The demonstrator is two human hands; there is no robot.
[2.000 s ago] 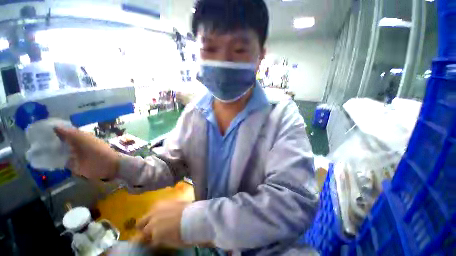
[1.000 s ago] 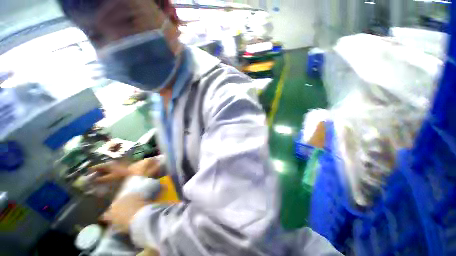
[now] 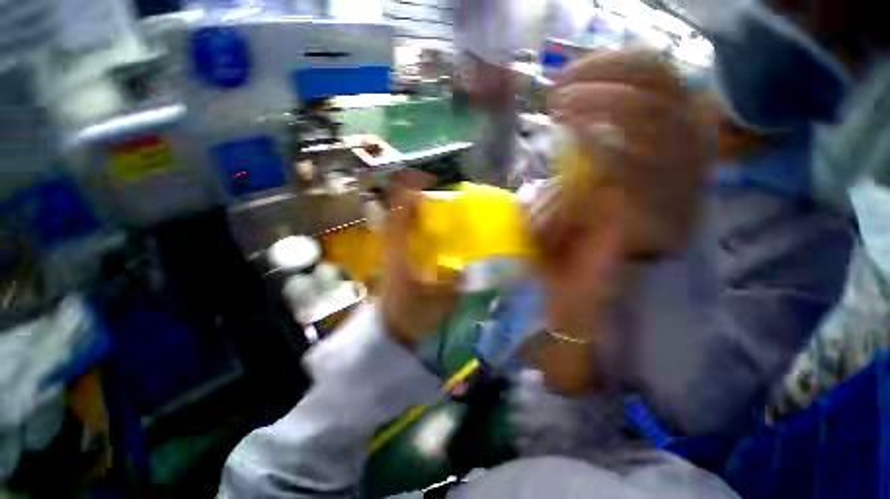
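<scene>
A bright yellow, blurred object that looks like an adhesive tape roll (image 3: 476, 226) is held up in front of me. My left hand (image 3: 414, 268) grips its left side, fingers up. My right hand (image 3: 584, 292), with a thin band at the wrist, is at its right end and seems to grip it; blur hides the fingertips. Another person's hand (image 3: 629, 117) appears raised just above and behind my right hand, partly merged with it in the blur.
A masked person in a grey jacket (image 3: 761, 283) stands close at right. A grey machine (image 3: 342, 44) is at upper left. A white round tub (image 3: 295, 253) stands beside a white tray (image 3: 337, 300) at the orange table (image 3: 356, 251). Blue crates (image 3: 820, 439) are at lower right.
The view has swung left, so the coworker is now at the right. My two hands and the yellow object have come into view. The coworker's hand appears raised.
</scene>
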